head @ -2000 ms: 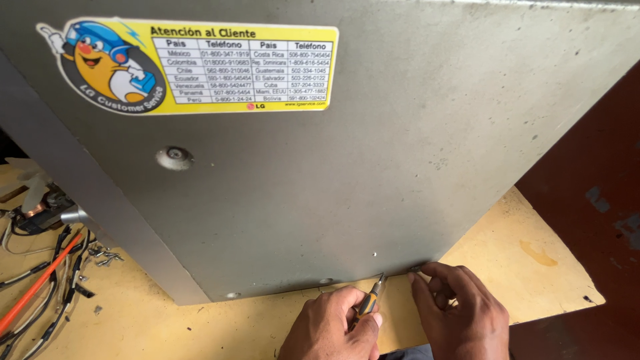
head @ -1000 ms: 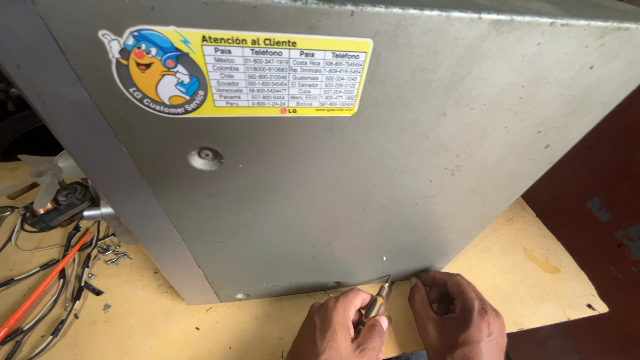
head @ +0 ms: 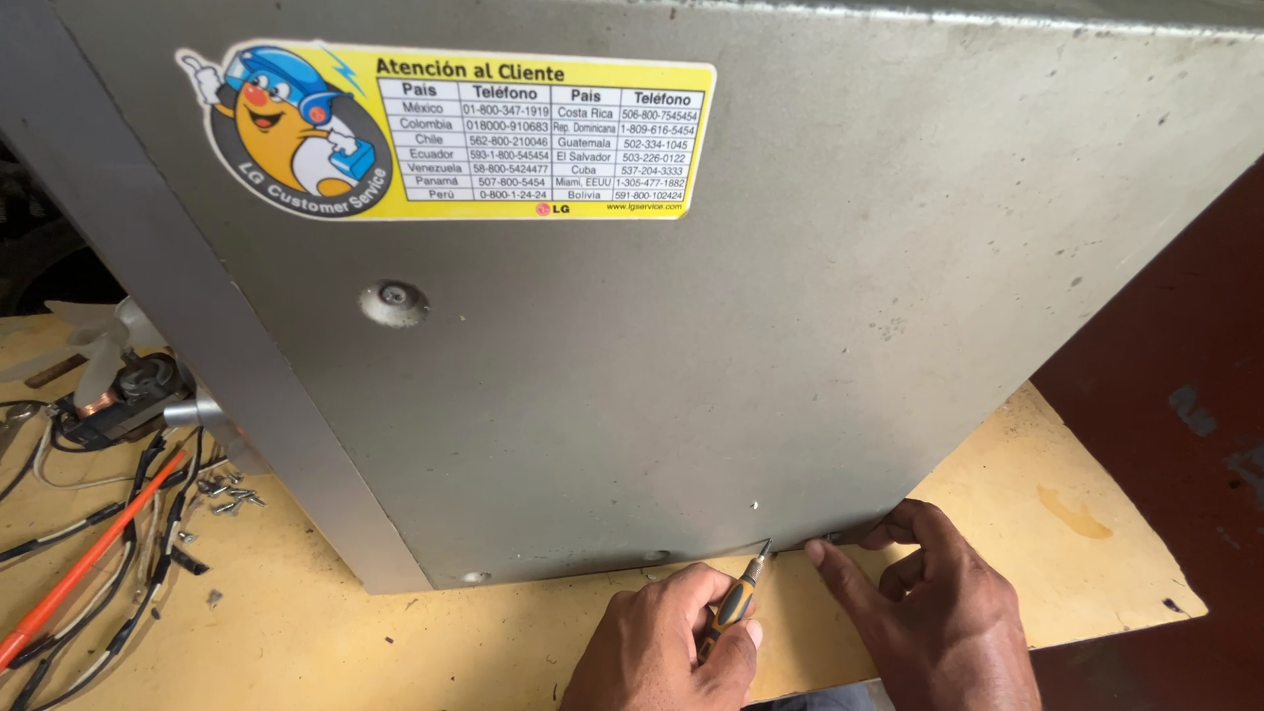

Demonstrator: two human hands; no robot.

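Note:
A grey metal appliance housing [head: 612, 395] of LG make stands on the wooden tabletop [head: 326, 642], a yellow printed sticker [head: 543, 138] on its side. My left hand [head: 671, 642] grips a small screwdriver [head: 733, 604] with a yellow and dark handle; its thin tip meets the panel's bottom edge. Just to the right, my right hand [head: 928, 592] has its thumb and index finger at that same edge, around a small dark thing [head: 832, 539], too small to name. One recessed screw [head: 394, 295] sits in the panel below the sticker.
At the left lie a small motor [head: 128, 395] with a copper coil and pale fan blades, taped wires [head: 128, 583], an orange rod-like thing [head: 94, 558] and several loose screws [head: 232, 494]. A dark red surface [head: 1185, 395] is beyond the table's right edge.
The screwdriver still touches the panel's lower edge, tilted about as before. My right hand stays beside it, with its thumb and index finger now spread wider. The view has shifted slightly.

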